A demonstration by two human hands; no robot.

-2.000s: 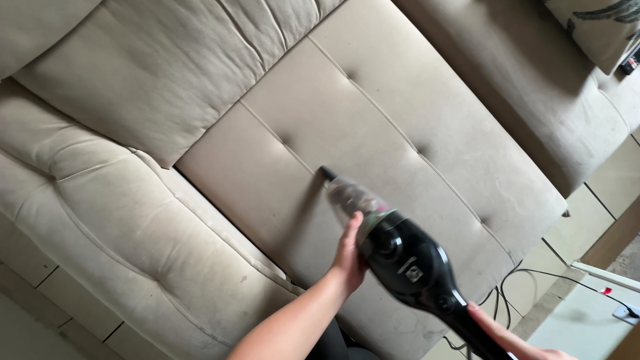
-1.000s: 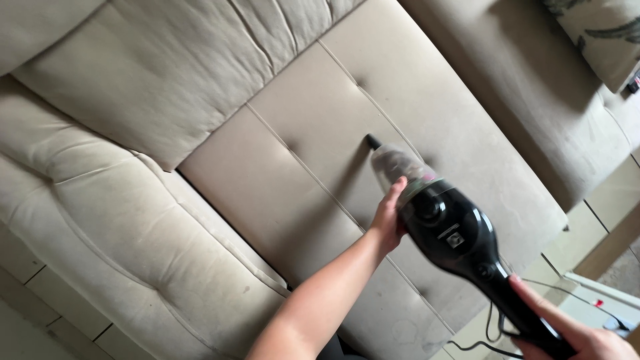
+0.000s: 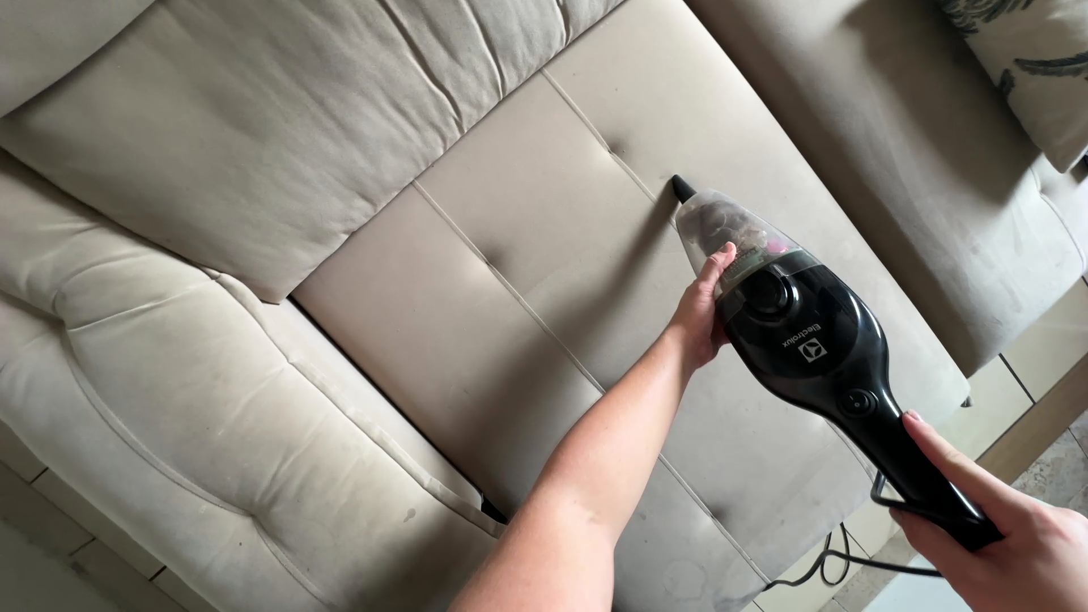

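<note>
A black Electrolux handheld vacuum cleaner (image 3: 816, 331) with a clear dust cup lies slantwise over the tufted beige seat cushion (image 3: 544, 280) of a sofa. Its narrow black nozzle (image 3: 682, 189) points up and left, close to a stitched seam; whether the tip touches the fabric I cannot tell. My left hand (image 3: 707, 306) supports the vacuum from its left side, thumb on the dust cup, its other fingers hidden beneath. At the lower right my right hand (image 3: 994, 518) grips the rear handle, below the power switch. Grey dust and a pink bit show inside the cup.
A pleated back cushion (image 3: 280, 127) rests at the upper left, above the padded armrest (image 3: 195, 382). Another seat section (image 3: 901, 161) with a patterned pillow (image 3: 1033, 76) is at the upper right. The black power cord (image 3: 884, 565) loops by the cushion's lower corner, over floor tiles.
Both hands have carried the vacuum across the seat cushion, up and to the right, away from the armrest. The hold on it looks the same.
</note>
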